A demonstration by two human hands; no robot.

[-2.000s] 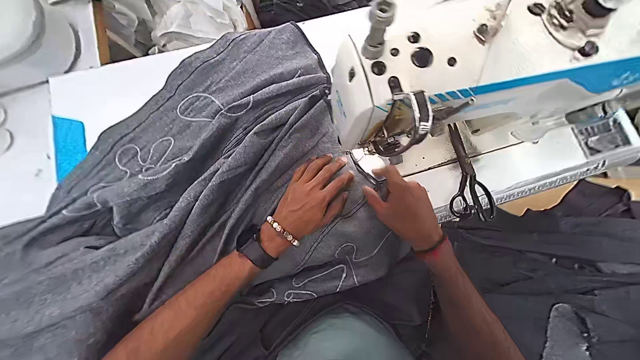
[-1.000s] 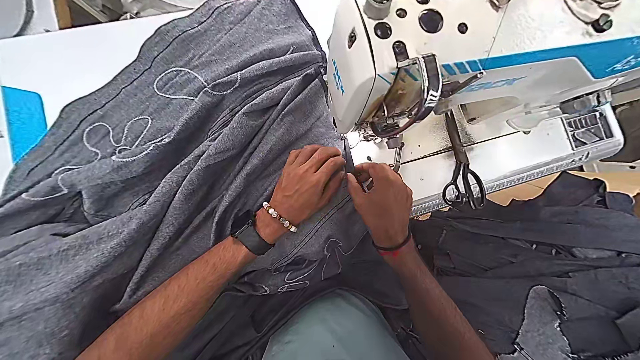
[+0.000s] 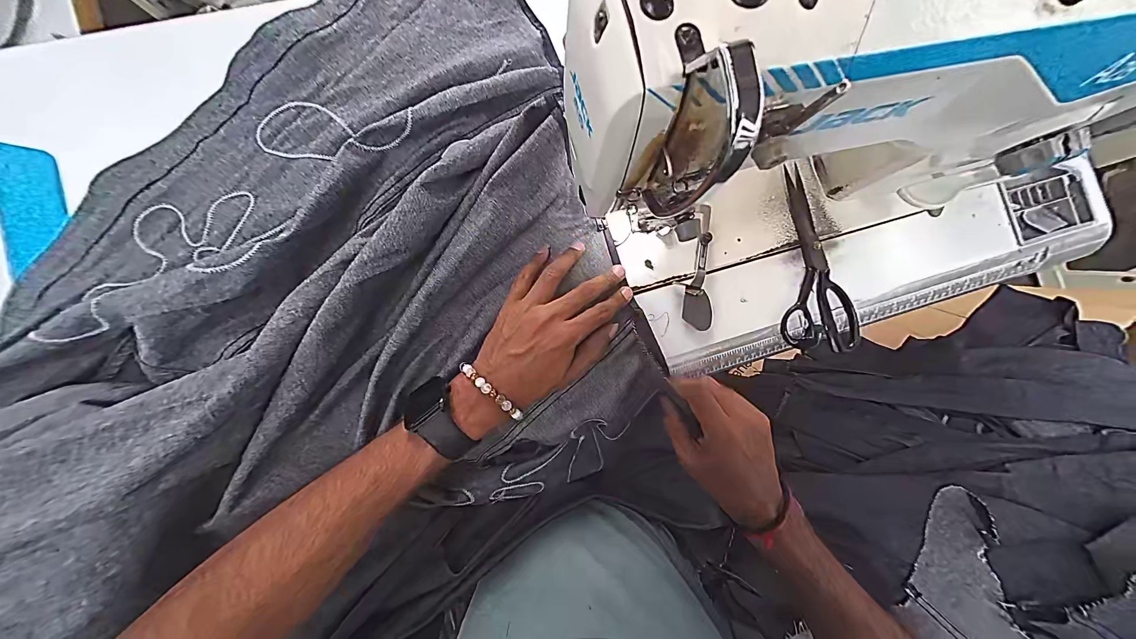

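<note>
Grey denim fabric (image 3: 426, 222) with loose white thread loops spreads over the left of the sewing machine table. My left hand (image 3: 555, 328) lies palm down on it, fingers spread, fingertips by the dark seamed edge (image 3: 646, 335). That edge runs up to the presser foot (image 3: 626, 222) of a white and blue Jack sewing machine (image 3: 612, 115). Lower right, my right hand (image 3: 728, 444) pinches the edge between thumb and fingers, just off the table's front. Black-handled scissors (image 3: 812, 266) lie on the machine bed, right of the needle area.
Dark garments (image 3: 932, 399) are heaped at the right, below the machine bed's ruler edge (image 3: 887, 306). A small compartment tray (image 3: 1047, 204) is set in the bed's right end. The white tabletop (image 3: 115, 98) shows at the upper left.
My right hand has moved from beside the presser foot down along the fabric edge, towards my lap. My left hand remains on the fabric, its fingers now more spread.
</note>
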